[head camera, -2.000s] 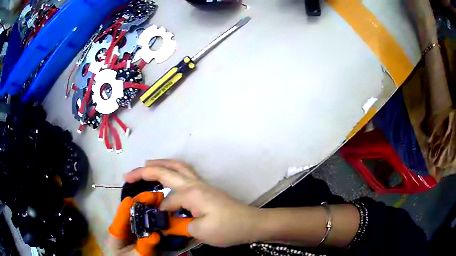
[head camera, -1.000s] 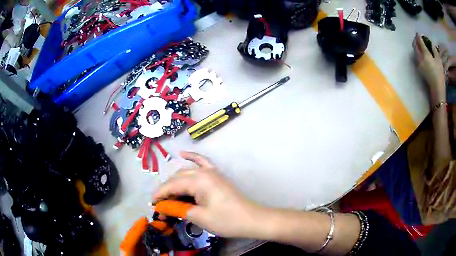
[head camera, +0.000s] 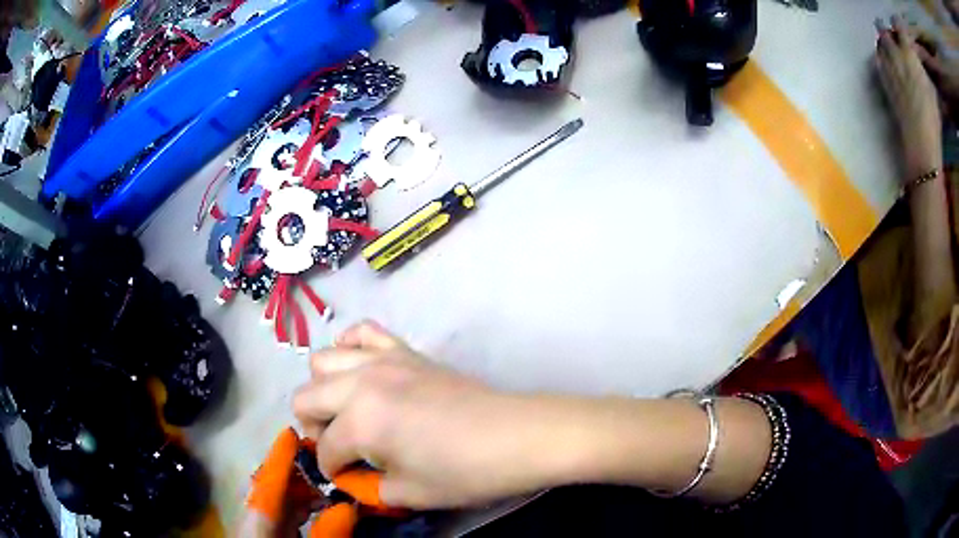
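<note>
My right hand, with an orange finger cot, is bent over a small black unit at the bottom edge. It hides most of the unit. My left hand, with orange finger cots, is at the unit's left side and is cut off by the frame's bottom. Only small dark parts of the unit show between the fingers. A pile of notched LED ring boards with red leads lies beyond my hands. A yellow-and-black screwdriver lies beside the pile, its shaft pointing up and right.
A blue bin of boards stands at upper left. Black housings are heaped at left. A housing with a white board and a glossy black housing stand at the top. Another person's arm is at right.
The view has shifted. The ring board seen in the unit a second ago is now covered, and my right hand has closed further over the unit.
</note>
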